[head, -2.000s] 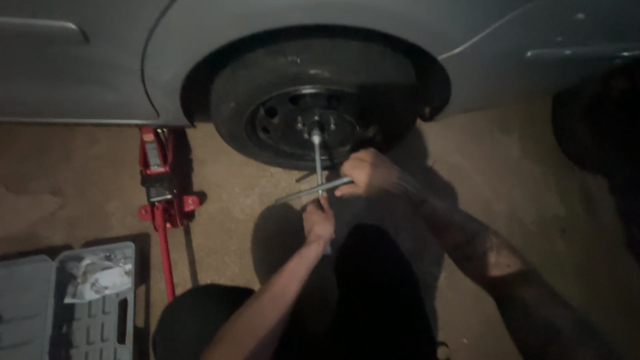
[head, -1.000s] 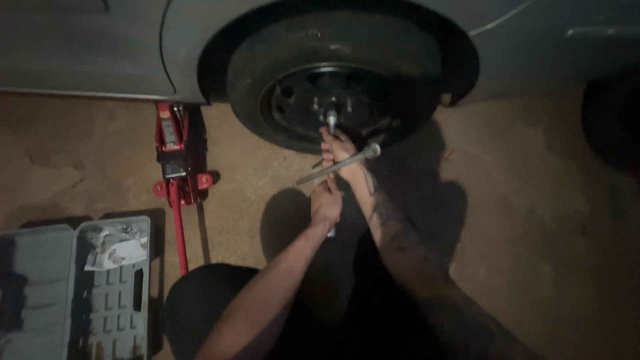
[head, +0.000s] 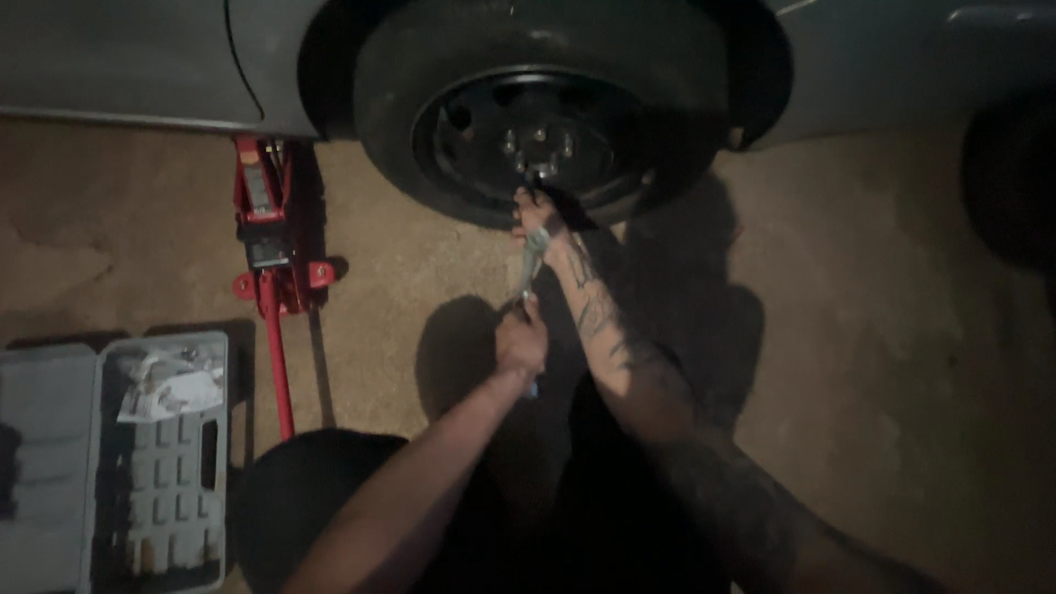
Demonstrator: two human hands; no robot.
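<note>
A car wheel [head: 536,107] with a black steel rim and several lug nuts or studs [head: 540,136] around its hub stands in the wheel arch. A cross-shaped metal lug wrench [head: 532,262] runs from my hands toward the lower part of the hub. My left hand [head: 522,338] is closed around the wrench's near arm. Closer to the wheel, my right hand [head: 538,216] is at the wrench below the hub, its fingers partly curled; whether it grips the wrench is blurred. The wrench's far end is hidden by my right hand.
A red floor jack [head: 272,239] stands under the sill at the left, its handle [head: 279,371] reaching toward me. An open grey plastic tool case [head: 227,462] lies at the lower left with a clear bag [head: 169,384] in it. Another dark tire [head: 1011,186] is at the right edge.
My right hand has moved from the wrench's side arm to near the hub. The wrench has turned, and its crossing arm no longer points sideways. The view is closer to the wheel.
</note>
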